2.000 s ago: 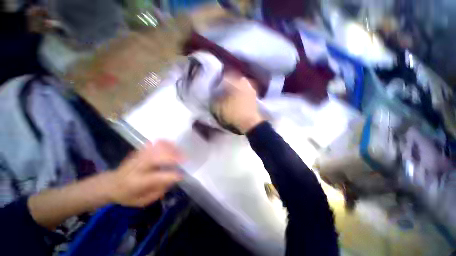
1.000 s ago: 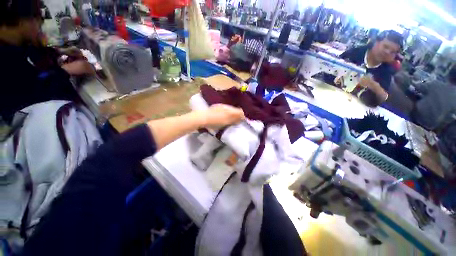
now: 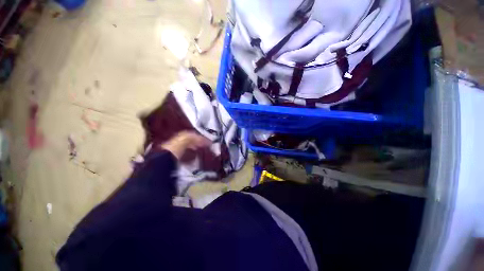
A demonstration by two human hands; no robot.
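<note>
My left hand [image 3: 188, 145] is low at the left, blurred, with its fingers closed on a bunched maroon and light grey cloth [image 3: 164, 120]. The cloth hangs or lies over the floor, just left of the blue crate; whether it touches the floor I cannot tell. The dark sleeve hides part of it. My right hand is not seen.
A blue plastic crate [image 3: 302, 117] holds a light grey garment pile with maroon bands [image 3: 318, 47]. A second blue edge shows below it. The littered beige floor [image 3: 106, 63] is at the left, the white table edge [image 3: 456, 159] at the right.
The view has swung from the sewing table down to the floor and crate at the left. My left hand has moved from the maroon and grey bundle on the table to cloth low beside the crate.
</note>
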